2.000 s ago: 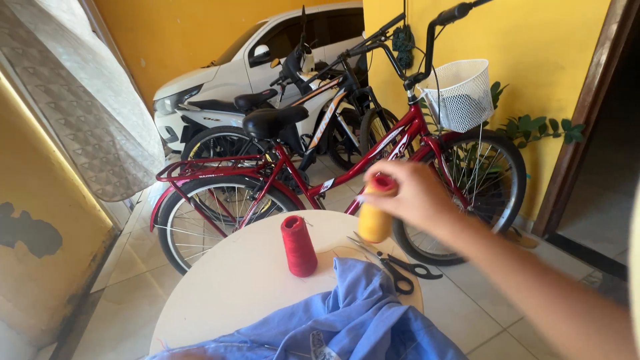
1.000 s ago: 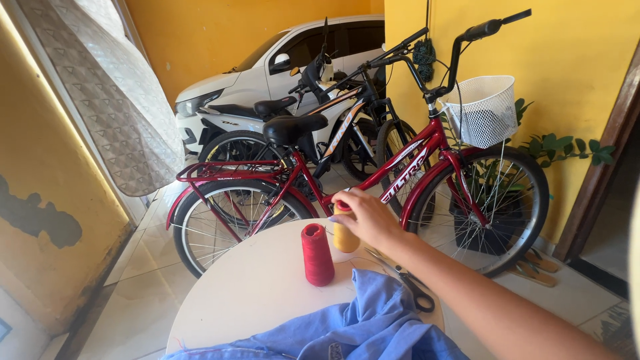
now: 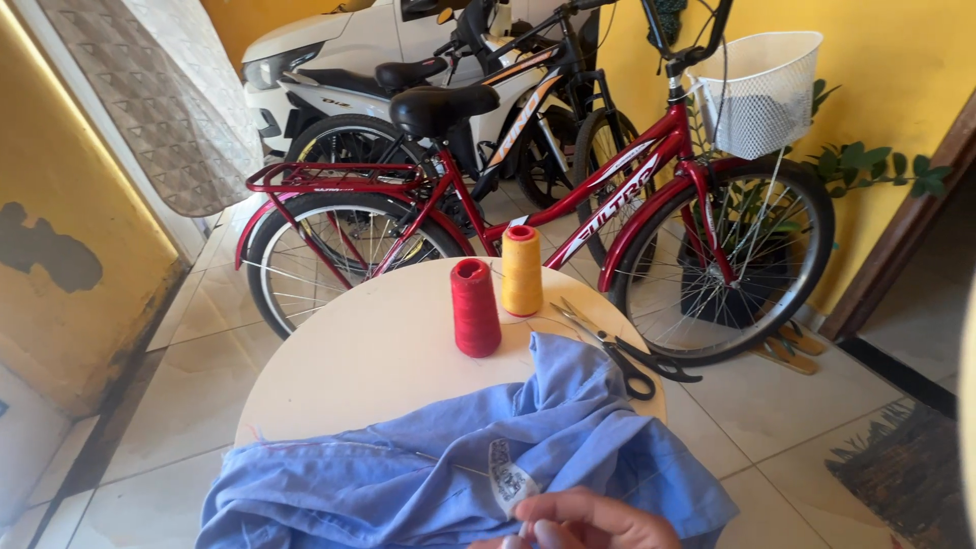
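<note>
At the bottom edge my right hand (image 3: 595, 520) shows with thumb and fingers pinched together over the blue cloth (image 3: 366, 480); whether something small is between them cannot be told. Fingertips, apparently of my left hand (image 3: 492, 544), touch or nearly touch it, the rest cut off by the frame. A white patch with dark print (image 3: 509, 476) lies on the cloth beside my right fingertips. Beyond the cloth, a red thread cone (image 3: 476, 313) and a yellow thread cone (image 3: 522, 273) stand upright on the round table (image 3: 343, 366). Black-handled scissors (image 3: 610, 339), blades slightly apart, lie right of them.
A red bicycle (image 3: 564, 221) with a white basket (image 3: 762, 99) stands just behind the table. Further back are another bicycle, a white motorcycle (image 3: 343, 84) and a white car (image 3: 320, 38). A potted plant (image 3: 717, 282) is behind the front wheel, a dark mat (image 3: 907, 473) at right.
My right hand has let go of the yellow thread cone, which now stands behind and right of the red one, and has come back to the cloth. The view has tipped downward.
</note>
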